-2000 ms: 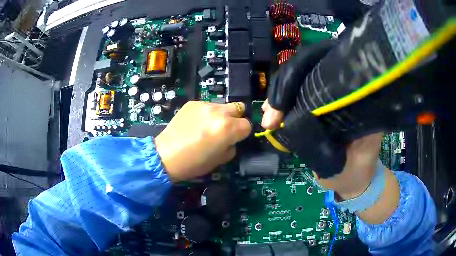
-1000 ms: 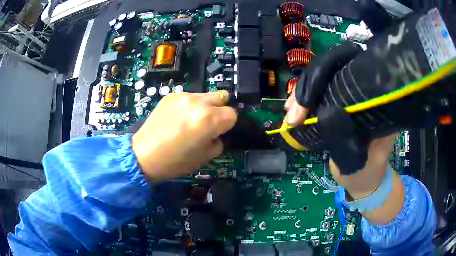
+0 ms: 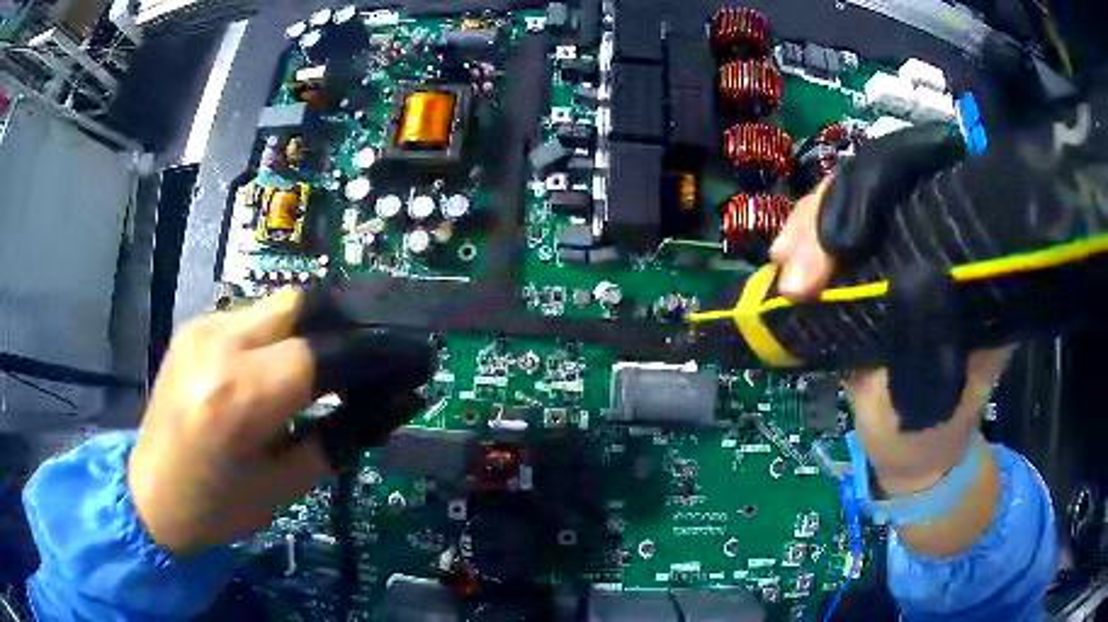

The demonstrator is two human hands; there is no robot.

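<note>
The large green circuit board (image 3: pixel 717 486) lies under both hands, with a black fixture strip (image 3: pixel 571 328) across it. My right hand (image 3: pixel 917 389), with black finger cots, grips the black ribbed screwdriver (image 3: pixel 1015 201). Its yellow nose ring is over the board, and the tool points left above the strip. My left hand (image 3: pixel 243 407) is over the board's left side, fingers bent, with black coverings on the fingertips. Whether it pinches a small screw cannot be told. The screwdriver's contact point is unclear.
Copper-wound chokes (image 3: pixel 756 148) stand in a row beside black blocks (image 3: pixel 634 182). An orange transformer (image 3: pixel 429 119) is at upper left. White blocks and a blue connector (image 3: pixel 970 122) sit at upper right. A grey metal surface (image 3: pixel 67 231) is at far left. A blue cord hangs by my right wrist.
My left hand has moved left and down, away from the screwdriver's nose, uncovering the strip. My right hand and screwdriver have shifted right in the view. The board also appears further right.
</note>
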